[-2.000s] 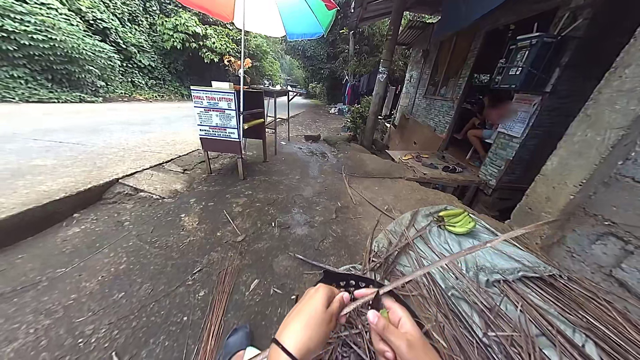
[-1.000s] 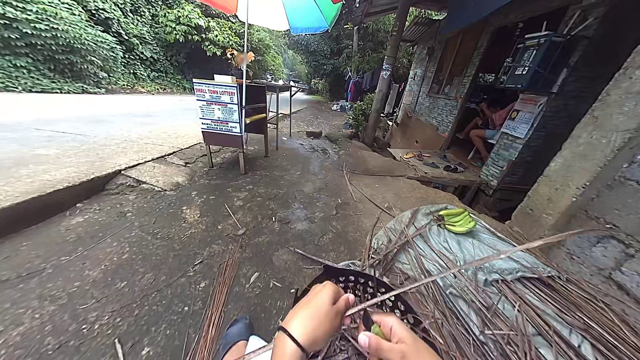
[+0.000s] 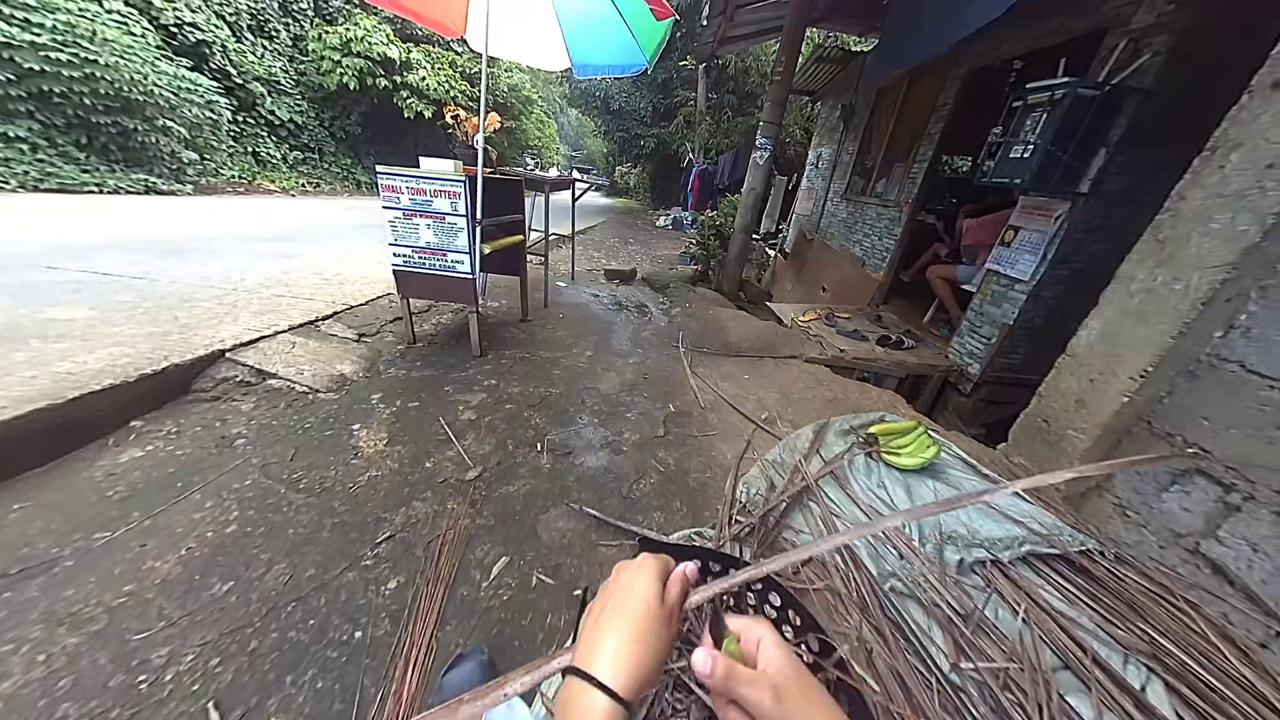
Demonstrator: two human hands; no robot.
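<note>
My left hand (image 3: pixel 632 620), with a dark band at the wrist, grips a long dry palm leaf strip (image 3: pixel 880 522) that runs from the bottom edge up to the right. Just right of it, my right hand (image 3: pixel 765 668) is closed around a small knife (image 3: pixel 733 648) with a green handle and dark blade, close below the strip. Under both hands is a black perforated plastic basket (image 3: pixel 790 610) with brown scraps in it. Many dry leaf strips (image 3: pixel 1090 610) lie over a pale green sack (image 3: pixel 970 510) at the right. A bundle of thin brown midribs (image 3: pixel 430 610) rests on the ground at the left.
Green bananas (image 3: pixel 904 444) lie on the sack. A wooden stand with a printed sign (image 3: pixel 428 222) stands under a colourful umbrella (image 3: pixel 560 30) beside the road. At the right, a person (image 3: pixel 960 260) sits in a doorway, near footwear on a low platform (image 3: pixel 860 335). A concrete wall (image 3: pixel 1140 260) rises close at right.
The leaf strip now reaches farther down to the left, past my left wrist. My right hand with the knife stays near the strip, over the basket.
</note>
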